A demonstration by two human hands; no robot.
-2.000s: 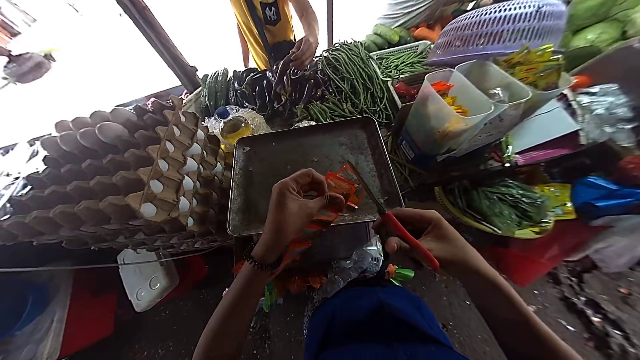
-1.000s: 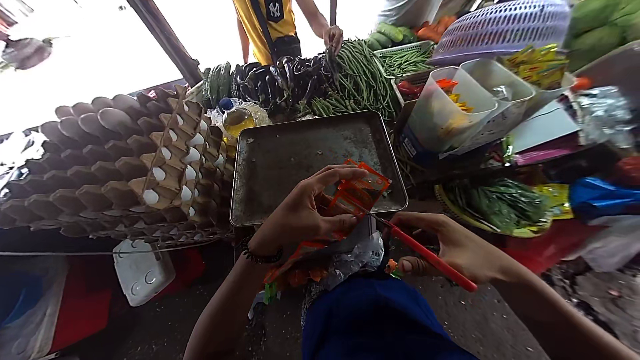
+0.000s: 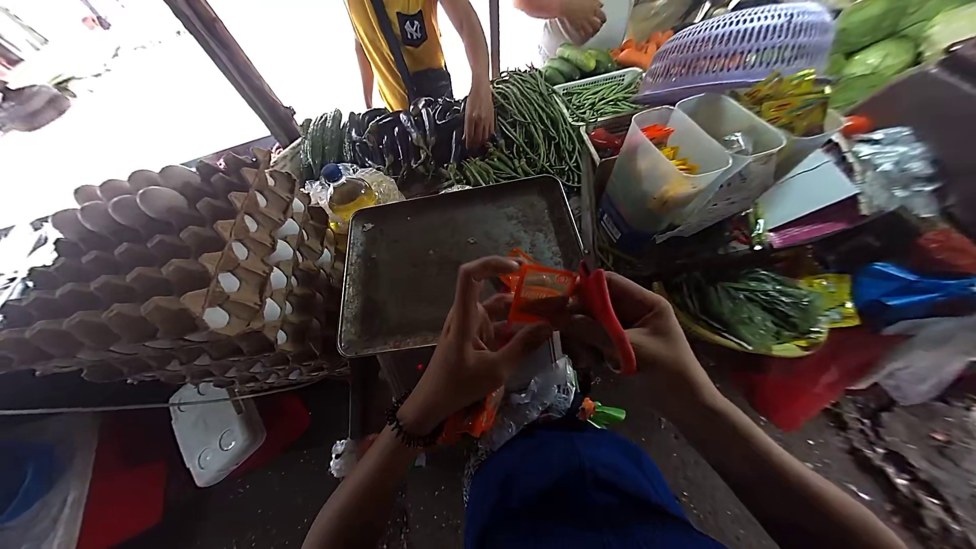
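Orange printed sachets [image 3: 543,292] are pinched in the fingers of my left hand [image 3: 476,343], over the front edge of a worn metal tray [image 3: 450,259]. My right hand [image 3: 648,328] holds red-handled scissors [image 3: 608,320] at the sachets' right side, its fingertips close to them; the blades point up and away. Whether these fingers also grip the sachets I cannot tell. More orange sachets [image 3: 473,418] hang below my left wrist, beside crumpled clear plastic [image 3: 545,393].
Egg trays [image 3: 168,267] are stacked at the left. Behind the metal tray lie eggplants [image 3: 404,137] and long green beans [image 3: 537,133], with another person's hand [image 3: 479,118] on the eggplants. Plastic containers [image 3: 663,171] and a purple basket [image 3: 740,46] stand right.
The scissors have swung from lying across the sachets' lower edge to pointing up beside them. My right hand has come closer to my left. The other person's hand has moved down onto the eggplants.
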